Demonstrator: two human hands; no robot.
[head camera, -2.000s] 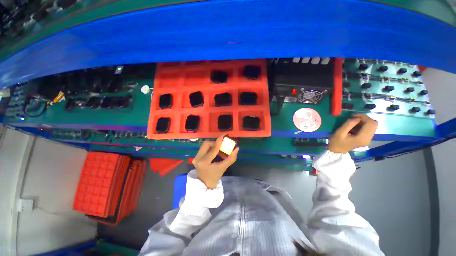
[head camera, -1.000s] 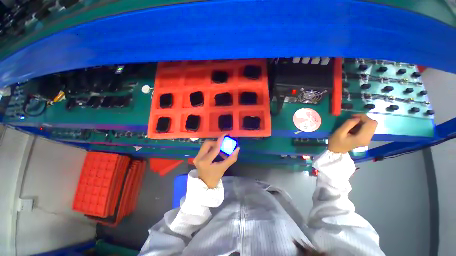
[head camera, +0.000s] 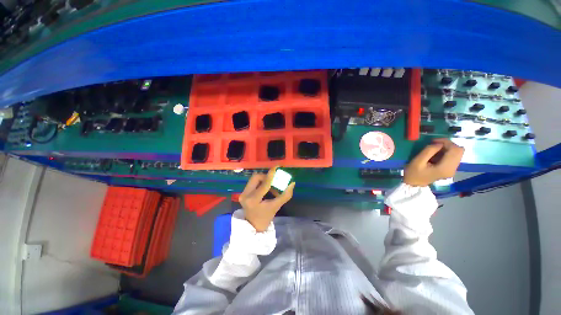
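Note:
My left hand (head camera: 261, 198) holds a small smartwatch body (head camera: 281, 179) between thumb and fingers, just in front of the tray's near edge; its screen is lit white. The orange-red blister tray (head camera: 255, 135) lies on the green mat, with dark watch bodies in several pockets and some back-left pockets bare. My right hand (head camera: 434, 163) rests at the shelf's front edge with fingers curled. Nothing shows in it, but the inside of the hand is hidden.
A black power box (head camera: 374, 92) with a red light stands right of the tray, a pinkish-white disc (head camera: 377, 146) before it. A charging panel (head camera: 483, 111) is at the right. Orange trays (head camera: 120, 227) are stacked on the floor. A blue beam (head camera: 283, 37) crosses above.
The watch screen has gone from warm yellow-white to blue to white. Both hands have stayed in nearly the same places.

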